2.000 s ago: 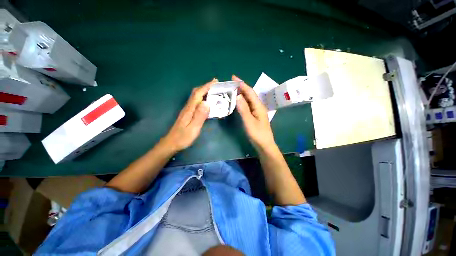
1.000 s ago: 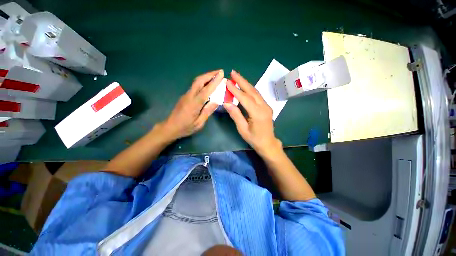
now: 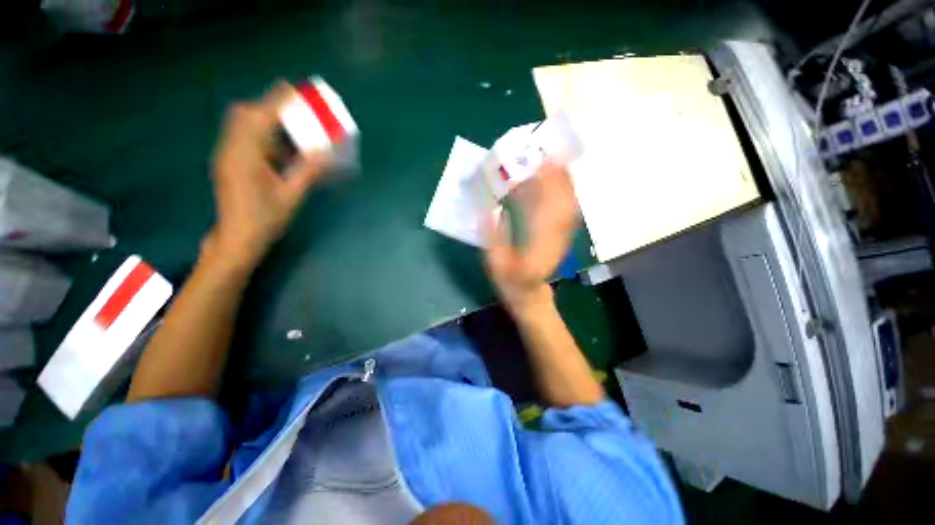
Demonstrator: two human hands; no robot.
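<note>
My left hand (image 3: 251, 169) is shut on a closed white carton with a red band (image 3: 318, 115), held over the green bench left of centre and blurred. My right hand (image 3: 533, 226) is at an open white carton (image 3: 513, 159) with a raised flap; the hand is blurred, and whether it grips the carton cannot be told. A flat white card (image 3: 454, 195) lies on the bench just left of that carton.
A white carton with a red band (image 3: 108, 333) lies at the left. Stacked white cartons (image 3: 46, 210) stand at the left edge, another carton (image 3: 87, 12) at the top left. A cream board (image 3: 656, 154) and grey casing (image 3: 697, 308) are at the right.
The carton between both hands is now in my left hand alone, moved left and away from me. My right hand has moved right to the open carton. The view has turned.
</note>
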